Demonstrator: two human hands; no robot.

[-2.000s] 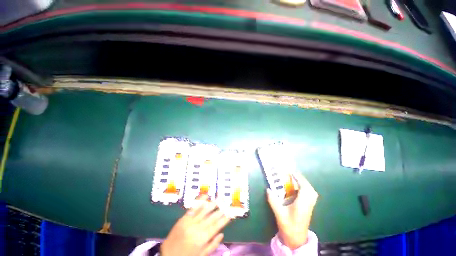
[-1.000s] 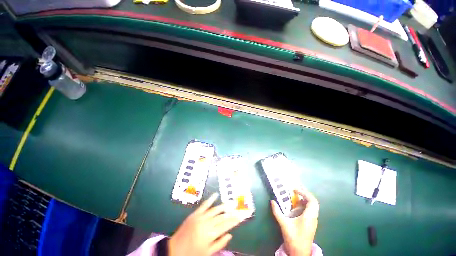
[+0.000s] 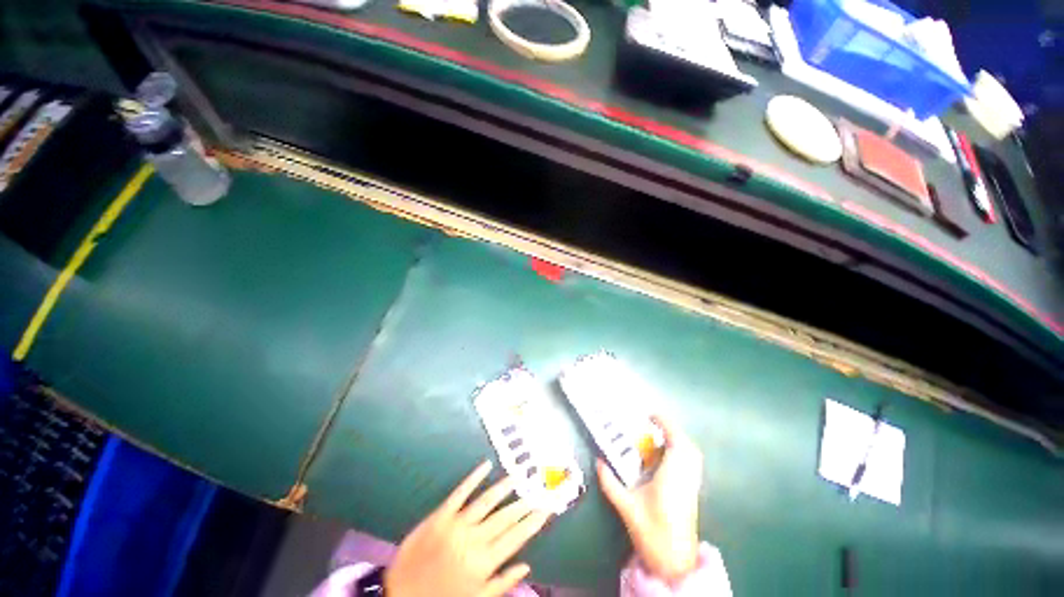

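One phone-sized housing (image 3: 522,429) lies on the green mat, its white face with small dark rectangles and an orange patch up. My left hand (image 3: 473,539) is at its lower end with fingers spread; the fingertips reach its lower left edge. My right hand (image 3: 663,496) grips the lower end of another housing or stack of housings (image 3: 607,402), thumb on the left and fingers on the right. It is tilted just right of the loose housing. Glare hides part of both faces; how many the right hand holds cannot be told.
A note paper (image 3: 842,449) with a pen (image 3: 866,457) and a small dark block (image 3: 849,568) are on the right. A clear bottle (image 3: 187,163) stands far left. The raised shelf holds a tape roll (image 3: 538,28), pale disc (image 3: 803,128), red-brown block (image 3: 890,170) and blue basket (image 3: 869,53).
Three loose housings became two, then one beside my left hand. My right hand has kept its grip on its housing or stack. The view has shifted and tilted, showing more shelf.
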